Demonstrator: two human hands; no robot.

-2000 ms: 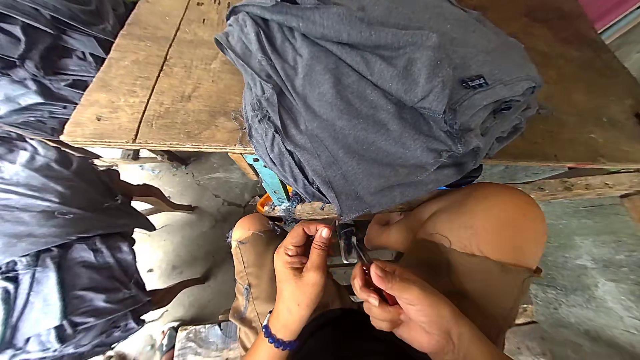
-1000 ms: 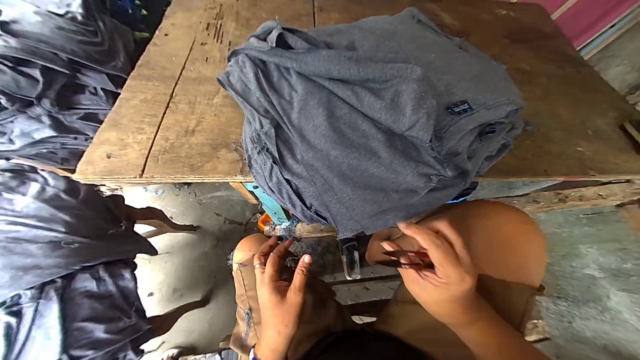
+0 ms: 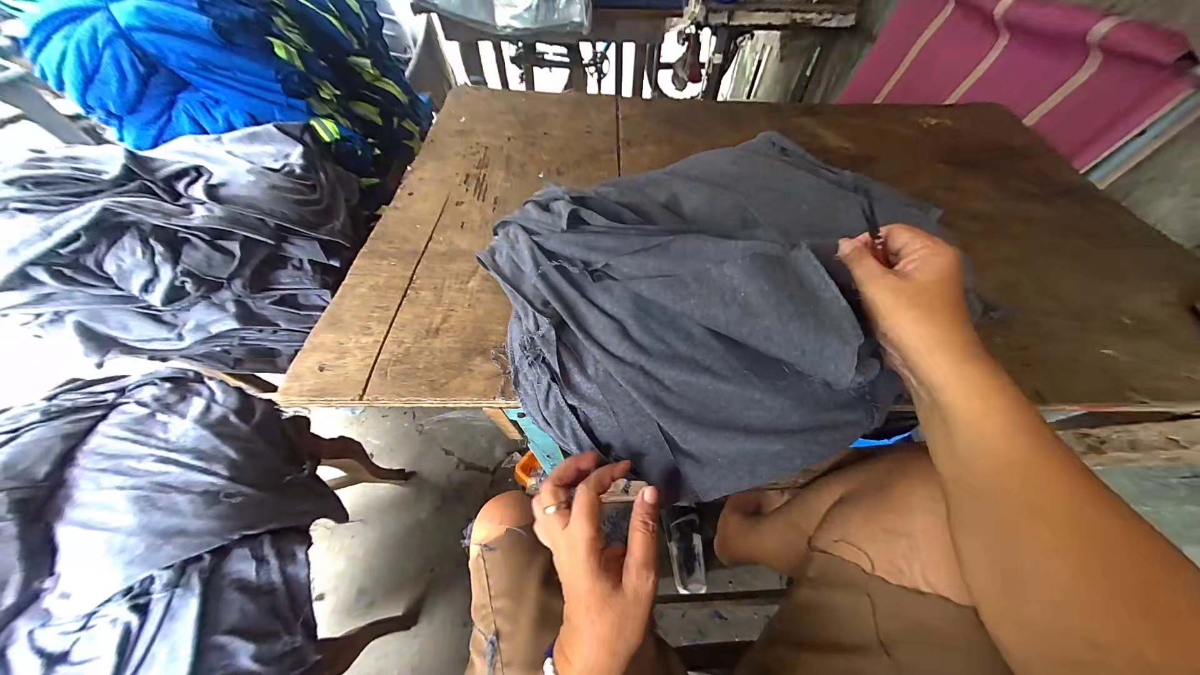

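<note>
A pile of dark grey cloth garments [image 3: 675,328] lies on the wooden table [image 3: 422,309] and hangs over its front edge. My right hand [image 3: 909,281] is over the right part of the cloth, closed on a small dark tool with a reddish handle [image 3: 878,246]; its dark tip points up and its exact kind is unclear. Below the hanging cloth, my left hand [image 3: 600,553] has its fingers apart, close to the hem, and holds nothing that shows. Between my knees stands a dark fixture with a clear, shiny lower part [image 3: 686,553].
Heaps of grey cloth [image 3: 178,244] and more draped cloth [image 3: 169,487] lie at the left, beside a blue bundle [image 3: 159,66]. A pink striped cloth [image 3: 1012,56] hangs at the back right. An orange object [image 3: 528,469] is under the table's front edge.
My right hand has moved up from near my lap to over the cloth, with the tool still in it. Part of the cloth now lies folded over differently. The view has tilted up.
</note>
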